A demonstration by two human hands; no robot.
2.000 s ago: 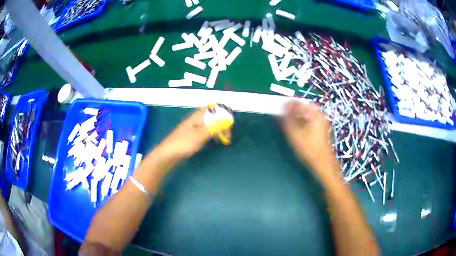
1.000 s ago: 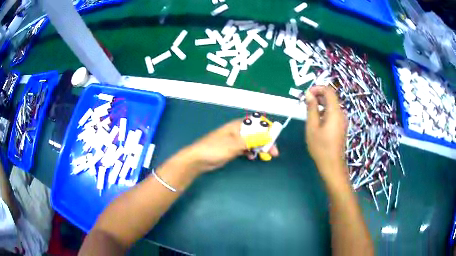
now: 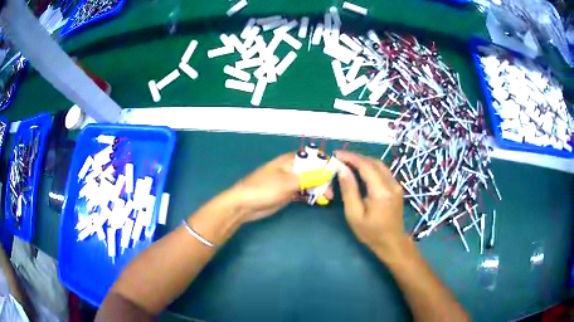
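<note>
My left hand [image 3: 277,182], with yellow finger cots, holds several white sleeves [image 3: 304,165] with round dark ends and fine red leads, over the green mat. My right hand [image 3: 371,195] meets it from the right, thumb and forefinger pinching a small white piece at the left fingertips; its exact shape is partly hidden. A loose pile of plain white sleeves [image 3: 258,56] lies at top centre. A large tangled heap of wired stems [image 3: 440,138], pale with dark red parts, lies to the right. The blue plastic tray [image 3: 165,141] at left holds white sleeves with some red leads.
A long white strip [image 3: 252,121] crosses the green tabletop. A grey post [image 3: 63,69] stands upper left beside a small round white object [image 3: 74,117]. A blue side tray of white pieces [image 3: 525,100] is at right. Smaller blue trays and a clear bag lie around the edges.
My right hand has moved left and down from the edge of the stem heap to meet my left hand. My left hand still holds its cluster of sleeves. The view has shifted slightly.
</note>
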